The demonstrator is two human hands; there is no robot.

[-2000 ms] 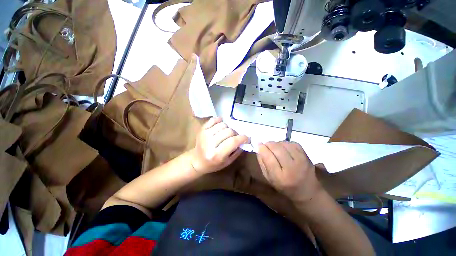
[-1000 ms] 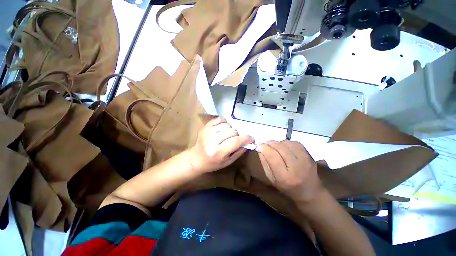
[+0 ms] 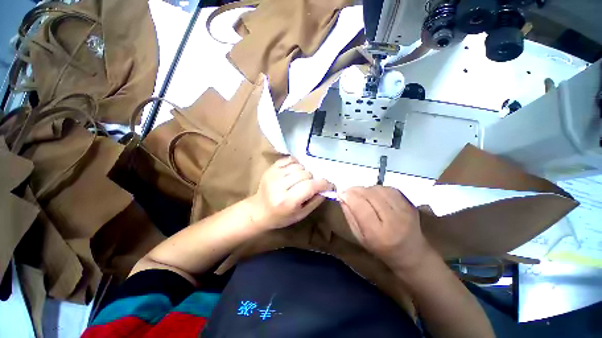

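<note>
A tan-brown bag panel (image 3: 228,165) with a pale backing lies across the table's front edge, with a thin brown handle (image 3: 173,155) looped at its left. My left hand (image 3: 290,193) and my right hand (image 3: 379,214) pinch the panel's edge between them, fingertips almost touching. A small white bit of the edge shows between the fingertips. The right part of the panel (image 3: 498,221) is folded, its white backing showing. The presser foot and needle (image 3: 374,72) are beyond my hands, apart from the panel edge I hold.
The sewing machine's needle plate (image 3: 363,122) and black tension knobs (image 3: 505,43) are ahead. Brown bag pieces with handles (image 3: 86,59) and layered panels (image 3: 72,191) are heaped at left. Another brown piece (image 3: 284,39) lies behind the held panel. A paper sheet (image 3: 554,284) is at right.
My hands stay at nearly the same place on the panel edge. A fingertip-like shape now shows beside the tension knobs; one showed near the machine's right pillar a second ago.
</note>
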